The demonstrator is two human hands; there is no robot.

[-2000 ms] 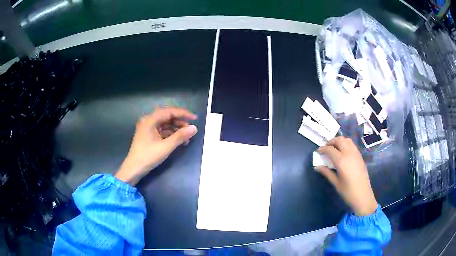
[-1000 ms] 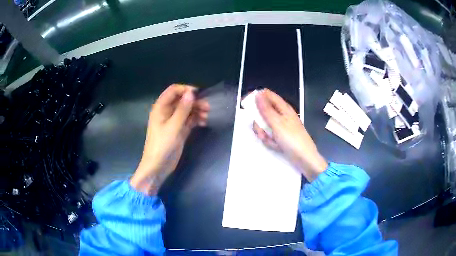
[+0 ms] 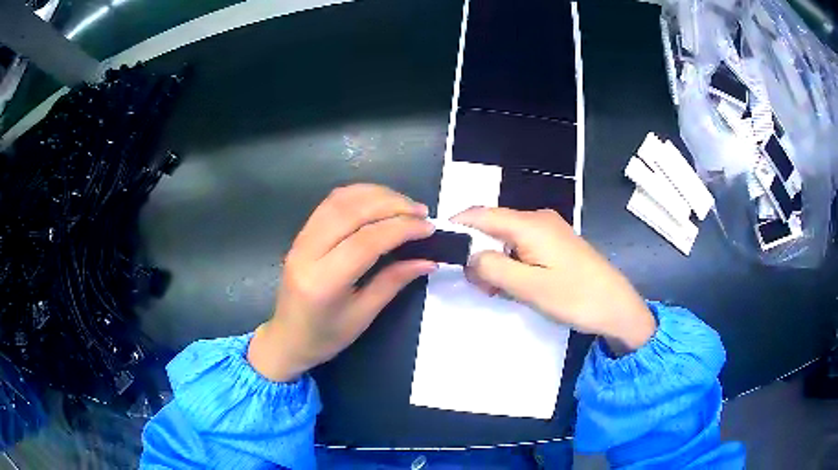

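Observation:
My left hand holds a black adhesive pad between thumb and fingers, over the backing sheet. My right hand pinches a small white plastic cover at the pad's right end, and the two pieces meet. The cover is mostly hidden by my fingers. The long backing sheet lies beneath, plain white at its near part, with black blocks at its far part. Several loose white covers lie on the mat to the right.
A clear plastic bag of white and black pieces lies at the right. A tangled heap of black cables fills the left. A pale rail runs along the mat's far edge.
My right hand has brought a white cover from the loose pieces to the middle. My left hand has moved right with a black pad, and both hands have come together. The view has shifted.

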